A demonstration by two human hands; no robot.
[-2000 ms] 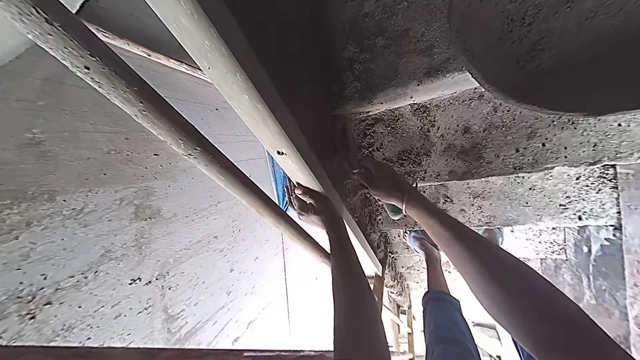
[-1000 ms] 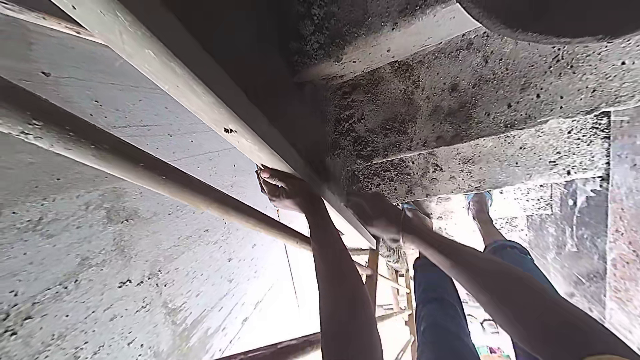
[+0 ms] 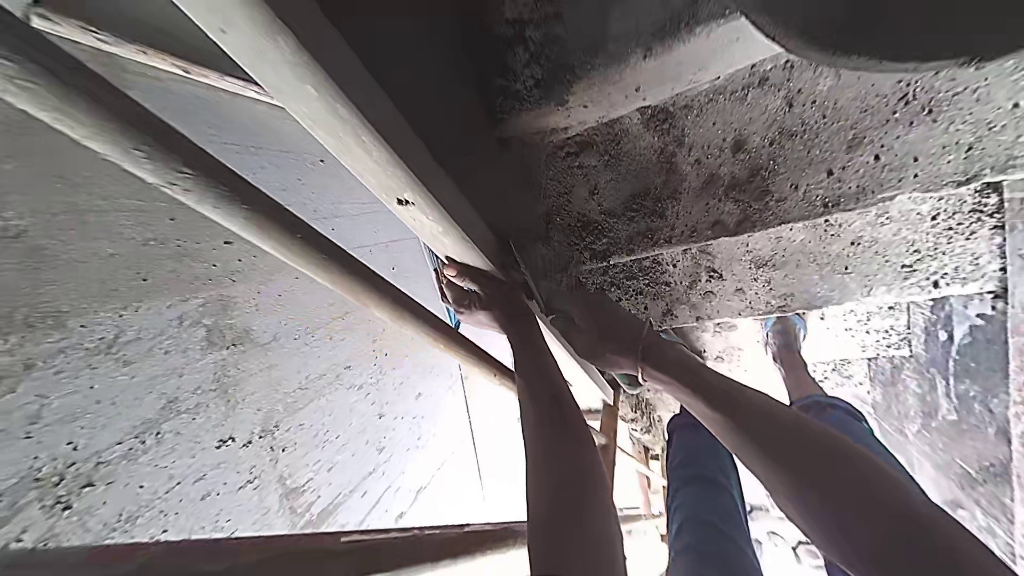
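A pale rail (image 3: 352,128) slants down through the middle of the head view. My left hand (image 3: 480,300) is at its lower part, fingers curled around the edge, with something blue (image 3: 438,272) just beyond the fingers. On the rail's right side, in shadow, my right hand (image 3: 588,324) is bent close to a thin flat edge beside the rail. What the right hand holds, if anything, is too dark to tell. A band circles the right wrist, and a greenish thing (image 3: 630,382) shows under it.
Rough concrete steps (image 3: 784,136) fill the right side, and my foot (image 3: 785,332) rests on a lower one. A round pole (image 3: 264,232) runs left of the rail before a pale, pitted surface (image 3: 200,384). Wooden pieces (image 3: 610,436) stand below my hands.
Both hands stay at the lower part of the rail. The blue thing by my left hand, seen two seconds ago and not one second ago, shows again. The view has shifted.
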